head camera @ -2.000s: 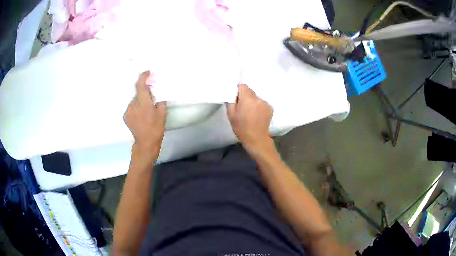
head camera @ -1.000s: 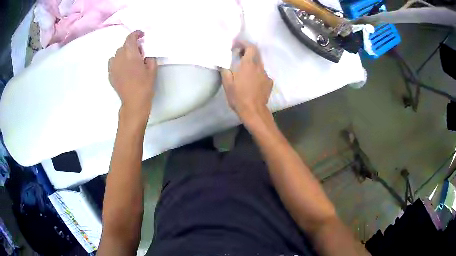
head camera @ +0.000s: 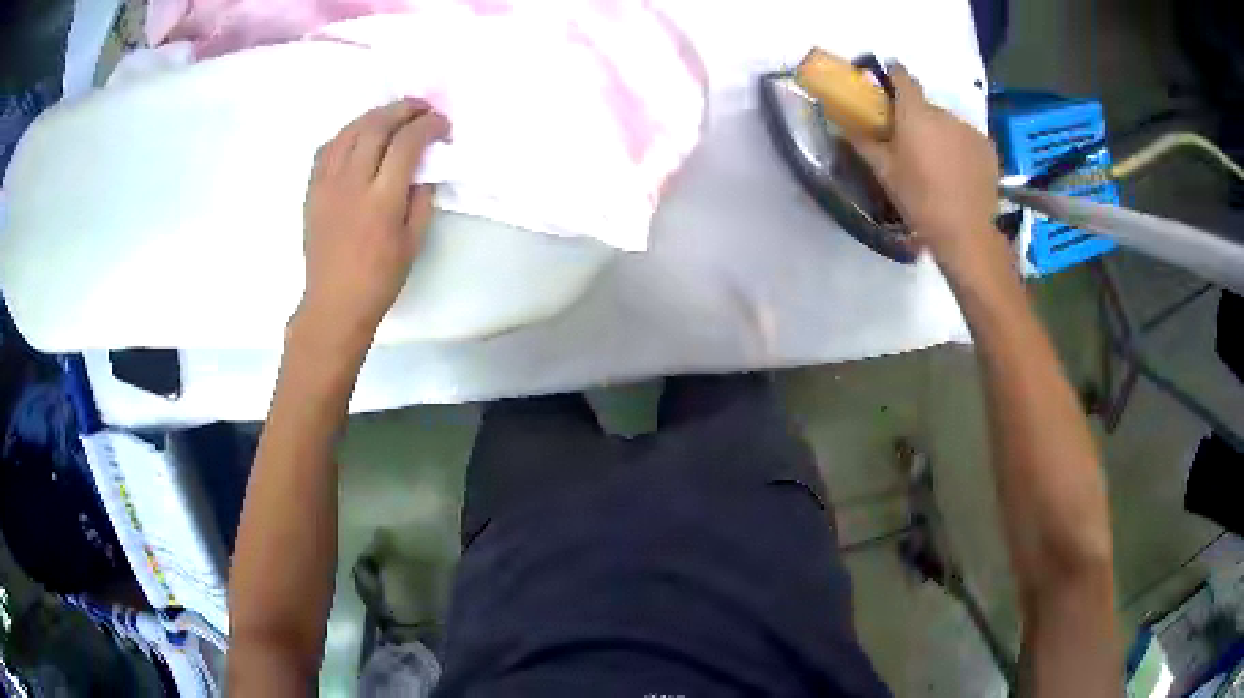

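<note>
The pink garment, nearly white in the bright light, lies over the rounded end of the padded pressing board. My left hand holds the garment's near left edge against the board. My right hand is closed around the steam iron's yellow-brown wooden handle. The steam iron is at the right of the table, with its dark pointed soleplate angled to the upper left. The garment's near right corner hangs loose past the board's end.
A blue plastic iron rest is at the table's right edge. A pale hose runs right from the iron. A small black rectangle lies at the table's near left. White hangers are stacked below left. Metal stand legs are on the floor at right.
My right hand has let go of the garment, moved right and taken hold of the iron's handle. My left hand stays at the garment's edge. The garment's right corner now lies loose.
</note>
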